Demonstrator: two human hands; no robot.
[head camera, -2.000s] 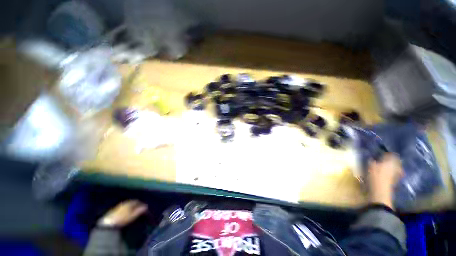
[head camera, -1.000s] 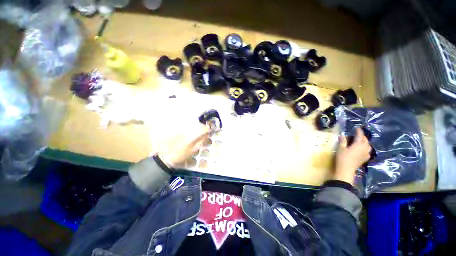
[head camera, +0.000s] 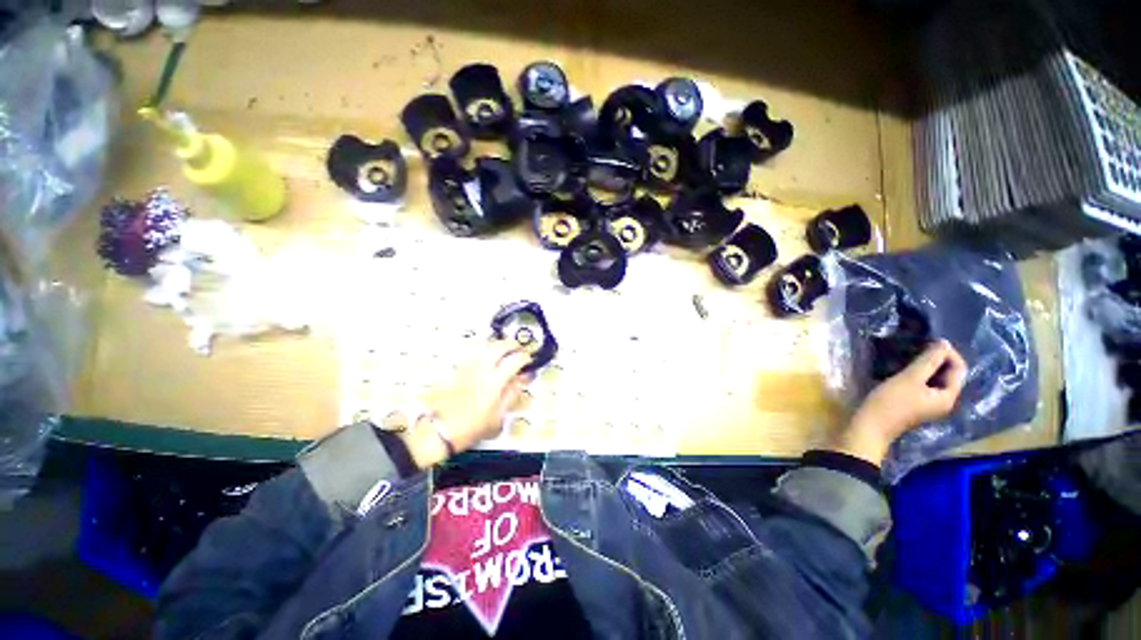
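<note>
A black plastic housing (head camera: 531, 333) with a pale ring stands on the white perforated tray (head camera: 601, 388). My left hand (head camera: 473, 398) holds it at its near left side with the fingertips. My right hand (head camera: 923, 393) is at the clear plastic bag with black parts (head camera: 988, 331), its fingers curled at the bag's opening; whether a part is between the fingers is too small to tell. Several loose black housings (head camera: 591, 259) lie in a heap beyond my left hand.
A yellow squeeze bottle (head camera: 238, 173), small purple fasteners (head camera: 140, 234) and a white tissue-like clump (head camera: 223, 281) are at left. Clear bags (head camera: 50, 125) lie far left. Stacked grey trays (head camera: 1007, 150) stand back right. Blue bins (head camera: 936, 531) sit below the green front edge (head camera: 188, 440).
The view has shifted right and slightly down. My left hand still holds the housing. My right hand has moved slightly right and down at the bag, and the bag's opening looks wider.
</note>
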